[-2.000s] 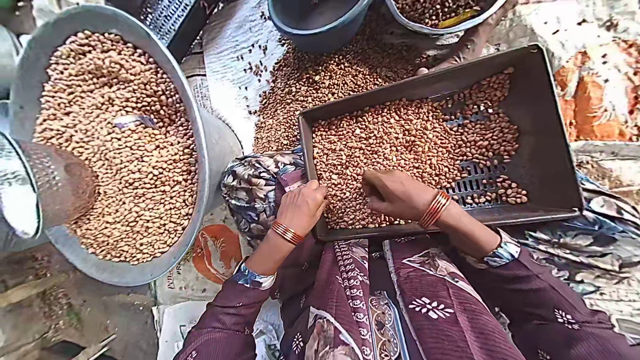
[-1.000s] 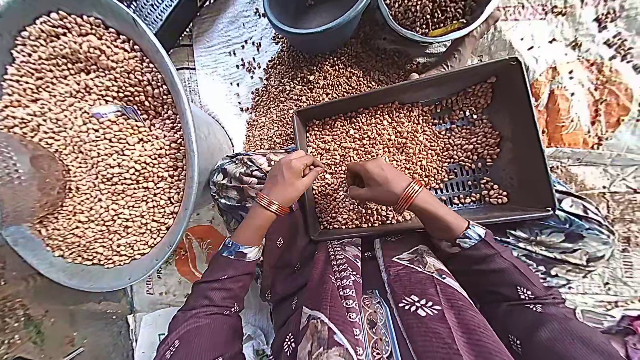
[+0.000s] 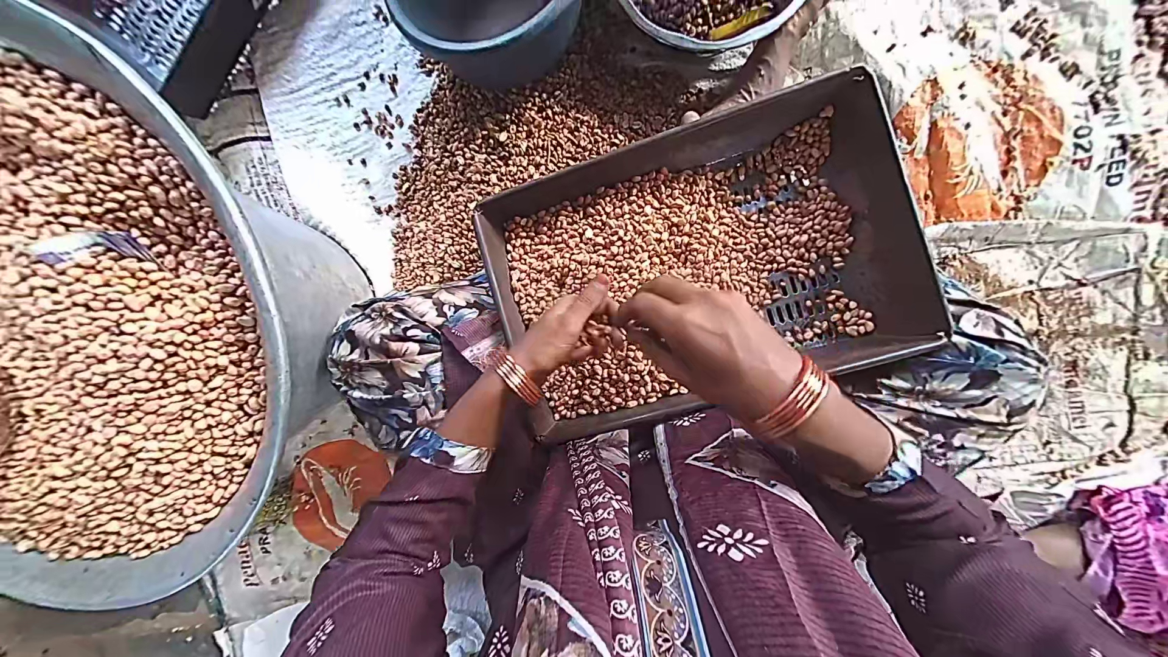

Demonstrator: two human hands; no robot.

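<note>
A dark metal sieve tray (image 3: 899, 274) with a slotted bottom lies tilted across my lap, holding a layer of light brown beans or nuts (image 3: 657, 224). Over its near left part, my left hand (image 3: 573, 330) is palm up with curled fingers and seems to hold a few of them; the exact contents are hard to see. My right hand (image 3: 716, 338) meets it from the right, fingertips pinched together beside the left fingers. Whether anything sits between the right fingertips is hidden. Slots show at the tray's right side.
A large metal basin (image 3: 265, 319) full of the same beans or nuts stands at left. Beyond the tray lie a loose heap (image 3: 520, 137), a blue-grey tub (image 3: 497, 46) and a bowl (image 3: 684, 41) of darker pieces. A black crate (image 3: 205, 55) is at upper left. Another person's foot or hand shows behind the tray.
My left hand has gone from the tray's left rim to over the beans or nuts, meeting my right hand. The view has shifted somewhat.
</note>
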